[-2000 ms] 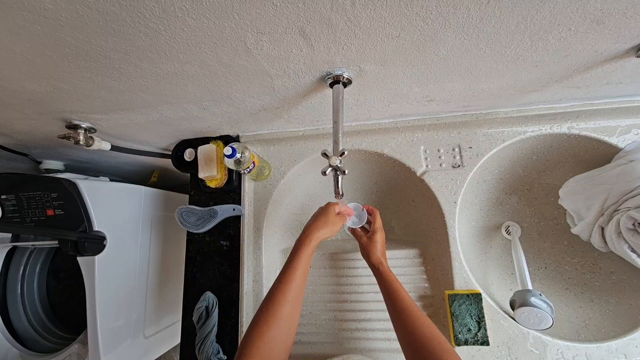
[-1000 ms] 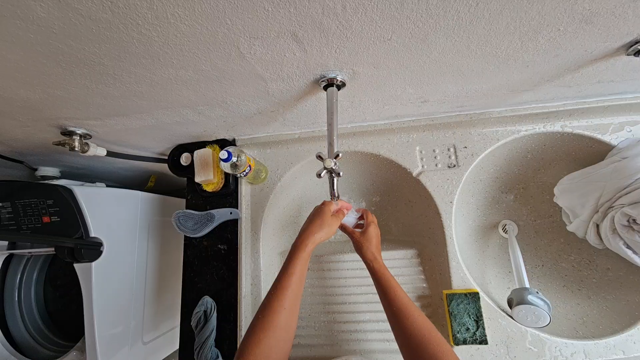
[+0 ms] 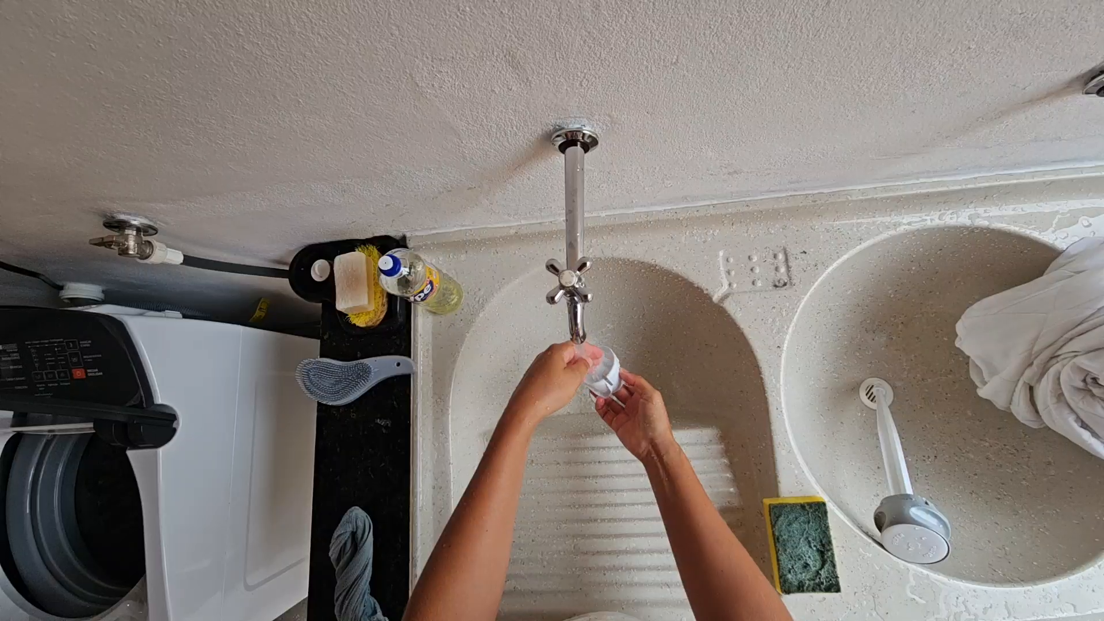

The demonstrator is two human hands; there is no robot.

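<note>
Just below the spout of the chrome faucet (image 3: 575,293), a small clear plastic cup-like piece (image 3: 605,373) is held over the ribbed washboard sink (image 3: 604,517). My left hand (image 3: 552,379) has its thumb and fingers closed on the piece's left rim, close under the spout. The fingertips of my right hand (image 3: 636,414) support it from the right and below, palm turned upward. Water appears to run from the spout onto the piece. Part of its left side is hidden by my left hand.
Left of the sink, a black ledge (image 3: 362,448) holds a bottle (image 3: 423,281), soap (image 3: 353,282), a brush (image 3: 349,379) and a twisted cloth (image 3: 354,565). A washing machine (image 3: 216,431) stands beyond. A sponge (image 3: 803,545) lies between basins; the right one holds a shower head (image 3: 914,526) and white cloth (image 3: 1048,336).
Both hands have shifted closer under the faucet spout since two seconds ago. The clear piece has been turned, with my right hand now lower and more open beneath it.
</note>
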